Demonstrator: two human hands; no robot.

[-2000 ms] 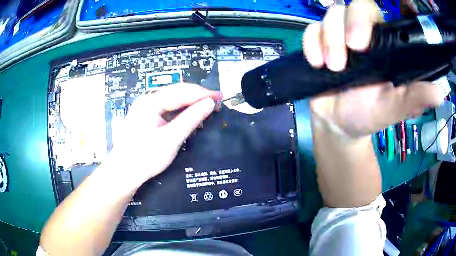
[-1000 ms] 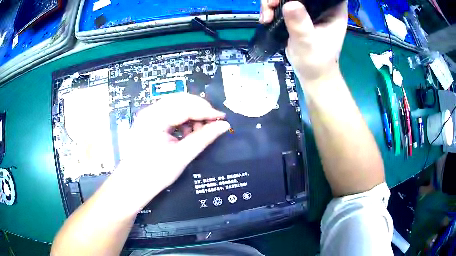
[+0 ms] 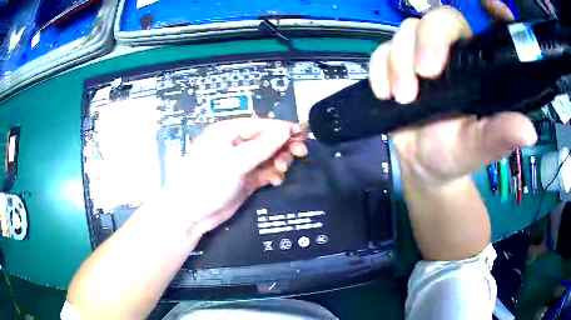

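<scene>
The opened laptop base (image 3: 369, 244) lies in front of me, with the motherboard (image 3: 188, 94) in its far half and the black battery (image 3: 294, 194) with white print on the near side. My right hand (image 3: 438, 106) grips the black electric screwdriver (image 3: 375, 106), held level above the laptop's right side, its tip end pointing left. My left hand (image 3: 250, 156) is over the laptop centre, thumb and finger pinched at the screwdriver's tip. A tiny thing seems to be between these fingertips, too small to name; the bit is mostly hidden.
Blue-matted trays (image 3: 250, 15) stand along the back, with a black stick-like thing (image 3: 275, 32) at their edge. Pens and hand tools (image 3: 516, 175) lie at the right beside a white round object (image 3: 554, 170). A silver-white fan (image 3: 14, 215) lies at the far left.
Against one second ago, my right hand has turned and brought the screwdriver down from the far edge to my left fingertips. My left hand stays over the laptop centre, its fingers more curled.
</scene>
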